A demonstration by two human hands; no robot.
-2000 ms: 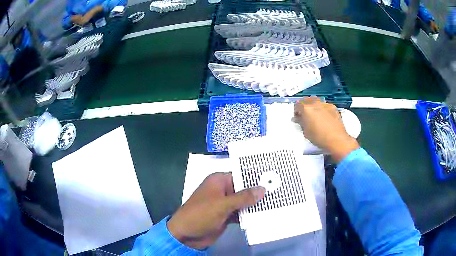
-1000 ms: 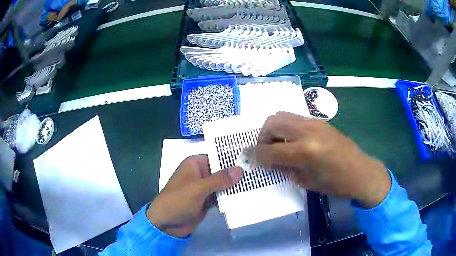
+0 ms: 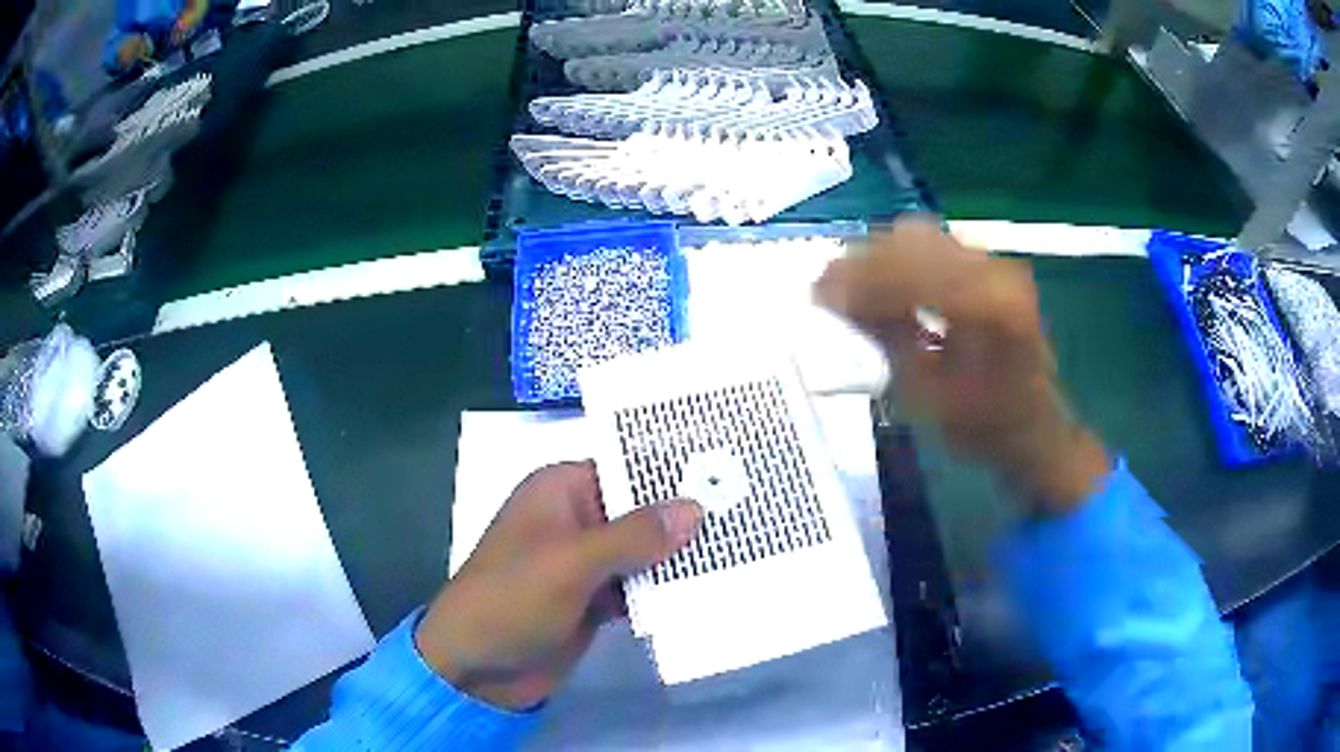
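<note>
My left hand (image 3: 551, 573) holds a white slotted panel (image 3: 728, 617) tilted above a white sheet (image 3: 735, 720), thumb beside the round centre boss with its small dark hole. My right hand (image 3: 955, 331) is raised to the right of the panel, over the right end of the white box (image 3: 757, 294), and is motion-blurred. I cannot tell whether it holds anything. It hides most of the round screw dish; a small whitish bit shows by the fingers. The blue parts bin (image 3: 600, 316), full of tiny white-and-dark pieces, stands left of the white box.
A dark green tray (image 3: 500, 206) of white comb-edged strips (image 3: 691, 169) stands behind the bins. A white sheet (image 3: 221, 558) lies at left near a white bag (image 3: 59, 389). Another blue bin (image 3: 1227, 353) holds long thin pieces at right. A person's blue sleeve (image 3: 1281, 30) shows at top right.
My right hand went from the box and dish area to the panel's centre, then back up and right. My left hand still holds the panel. The whole view has shifted somewhat.
</note>
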